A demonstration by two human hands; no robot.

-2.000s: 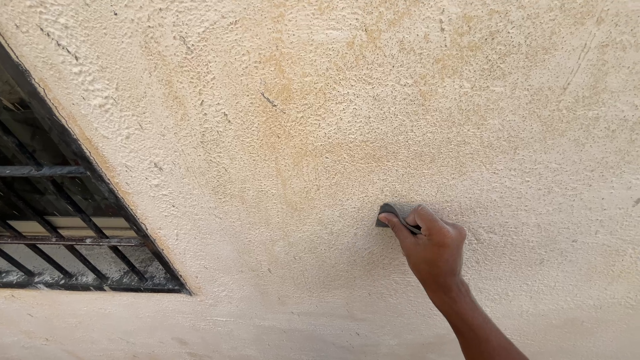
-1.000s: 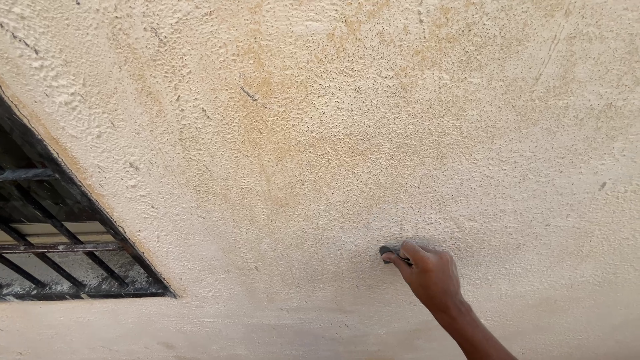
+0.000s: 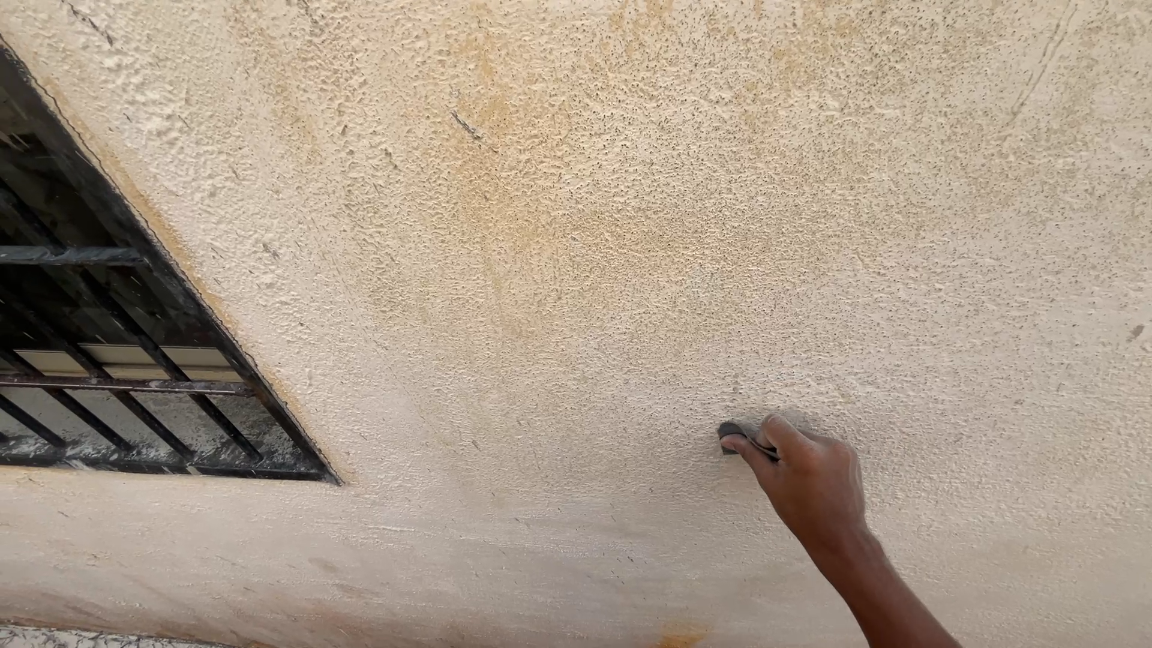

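My right hand reaches up from the lower right and grips a folded piece of dark abrasive sheet, probably sandpaper, between thumb and fingers. The sheet's folded edge sticks out to the left of the thumb, at the surface of a rough cream plastered wall. Much of the sheet is hidden behind the fingers. Ochre stains and small dark specks mark the wall above the hand. My left hand is out of view.
At the left, a window opening has a black metal grille with pale dust or paint marks on its lower bars. A speckled pale ledge or ground edge shows at the bottom left.
Between the first two frames, my right hand moved down the wall with the dark sheet in it. It still grips the sheet now.
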